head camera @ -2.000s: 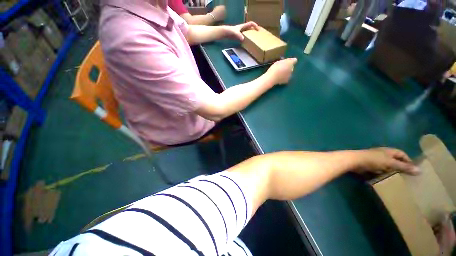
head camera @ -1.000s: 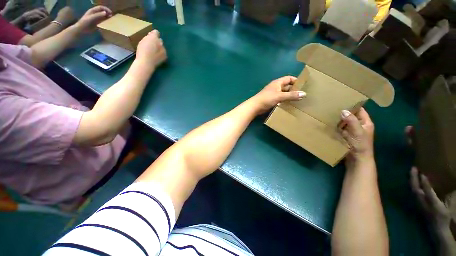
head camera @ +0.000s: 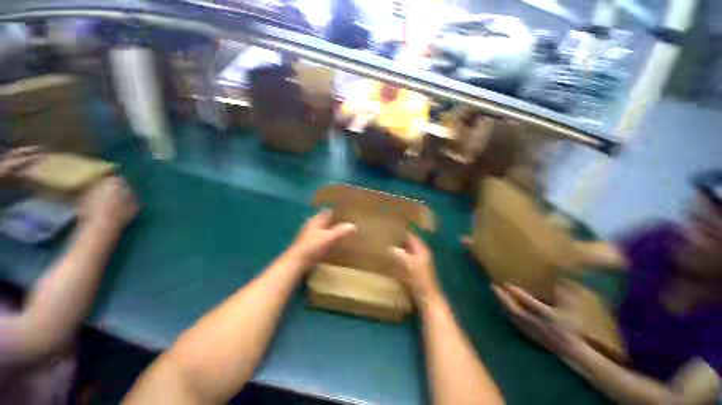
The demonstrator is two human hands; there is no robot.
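A brown mailer box rests on the green table in front of me, its lid raised at the back and the front tuck flap along the lid's top edge. My left hand holds the lid's left side, thumb on the inner face. My right hand holds the lid's right side. The picture is blurred, so the side flaps and fingertips are unclear.
At the right, a person in purple holds an open box. At the left, a neighbour's hands are at a closed box by a scale. Several brown boxes stand across the table under a metal rail.
The view has swung right. The box, held tilted one second ago, now sits lower and more level, lid upright. Both hands have moved onto the lid's sides.
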